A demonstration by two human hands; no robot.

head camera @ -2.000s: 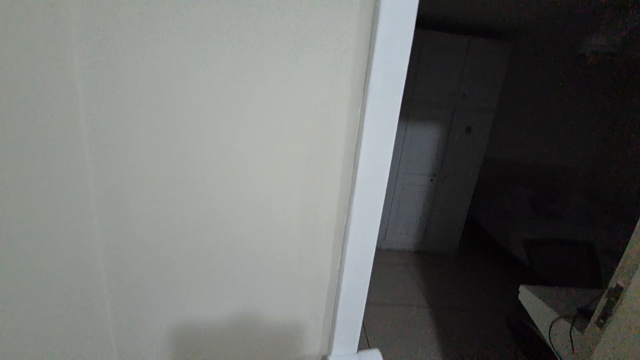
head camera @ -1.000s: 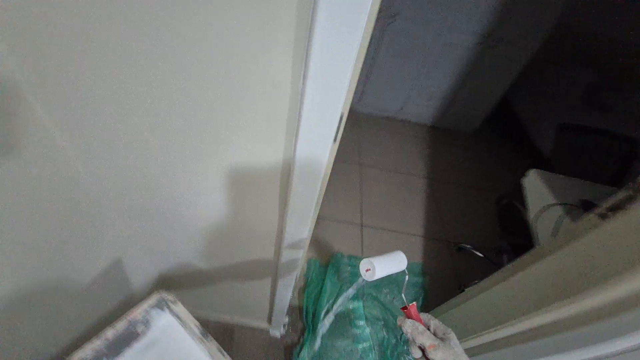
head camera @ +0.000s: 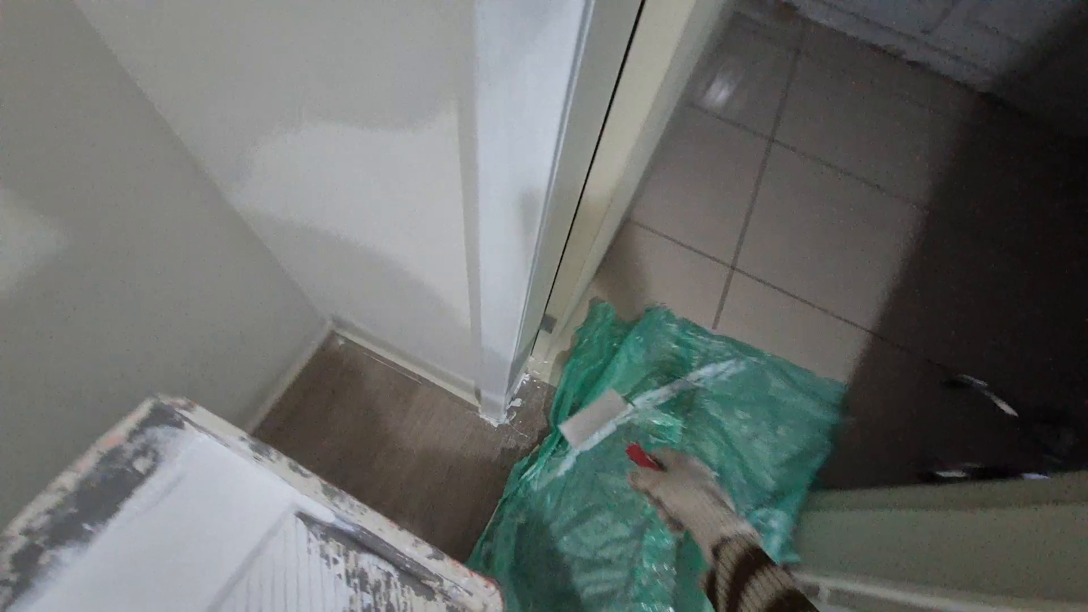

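Note:
My right hand (head camera: 676,486), in a paint-marked glove below a striped sleeve, grips the red handle of a small paint roller (head camera: 595,419). The roller's white sleeve is over a green plastic sheet (head camera: 722,425) on the floor; whether it touches the sheet I cannot tell. A paint tray (head camera: 195,416) with white paint and a crusted, spattered rim fills the lower left, near the camera. My left hand is not in view. The white door frame (head camera: 523,212) stands just beyond the roller, with white paint spots at its foot.
A pale wall (head camera: 357,170) meets another wall at a corner on the left. Brown flooring (head camera: 408,450) lies between tray and sheet. Grey floor tiles (head camera: 816,204) extend past the doorway into shadow. A pale door or frame edge (head camera: 952,527) crosses the lower right.
The view has tilted down toward the floor. Against one second ago, the roller has moved from upright above my hand to the left of it, lower over the green sheet. More of the tray shows.

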